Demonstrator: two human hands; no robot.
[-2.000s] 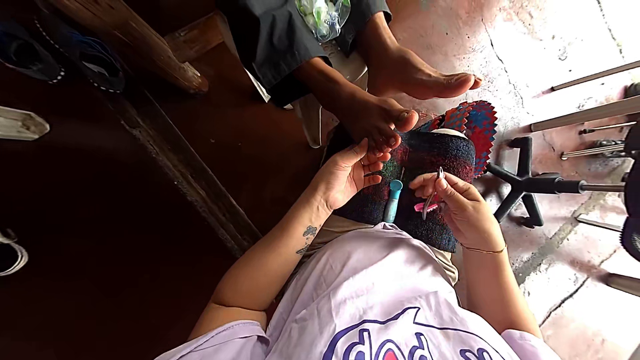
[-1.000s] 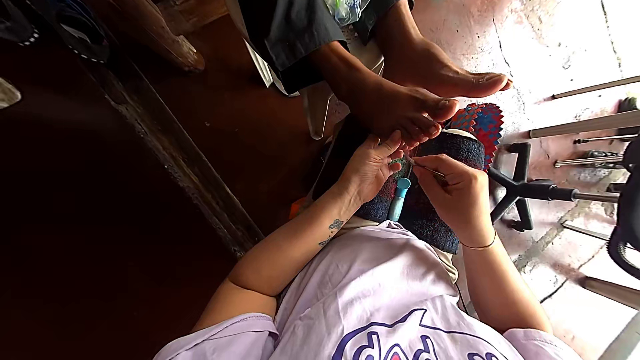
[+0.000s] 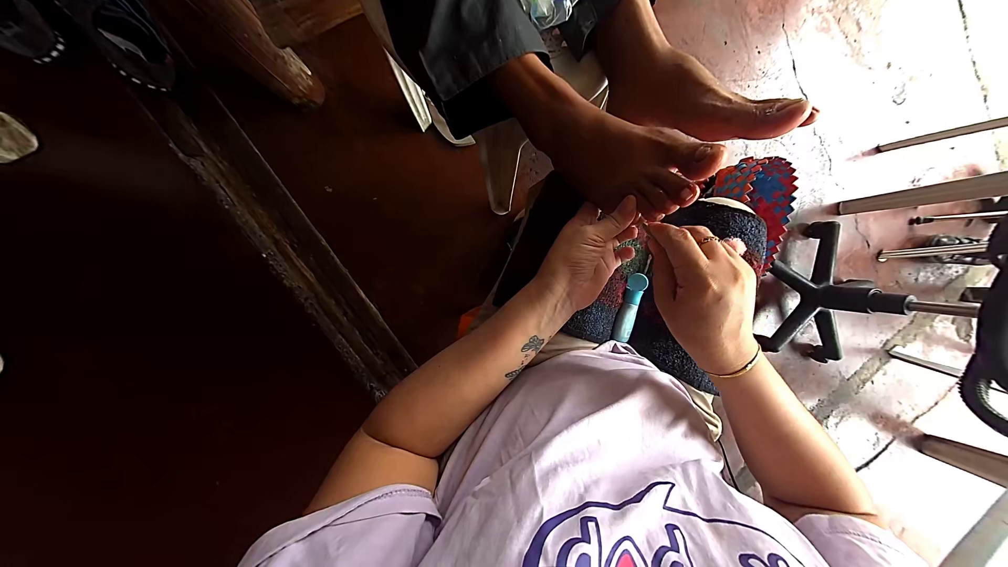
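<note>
My left hand (image 3: pixel 587 253) is at the toes of a person's nearer bare foot (image 3: pixel 610 157), its thumb and fingers about the small toes. My right hand (image 3: pixel 697 287) comes in from the other side, thumb and fingertips pinched on a small thin tool (image 3: pixel 647 230), mostly hidden, with its tip by those toes. Something pale pink shows at the curled fingers of this hand. A turquoise tube-like handle or bottle (image 3: pixel 630 307) lies on the dark towel (image 3: pixel 591 324) over my lap, between both hands. The person's other foot (image 3: pixel 693 90) rests farther off, touched by neither hand.
A woven red and blue mat (image 3: pixel 772 193) lies beyond the towel. A black wheeled chair base (image 3: pixel 835 298) and metal legs (image 3: pixel 929 193) stand on the right. At left are a wooden beam (image 3: pixel 276 228) and a wooden post (image 3: pixel 276 67). The person's seat (image 3: pixel 504 161) is ahead.
My right hand has moved in to the toes with the thin tool, which showed more plainly two seconds ago. My left hand stays by the toes.
</note>
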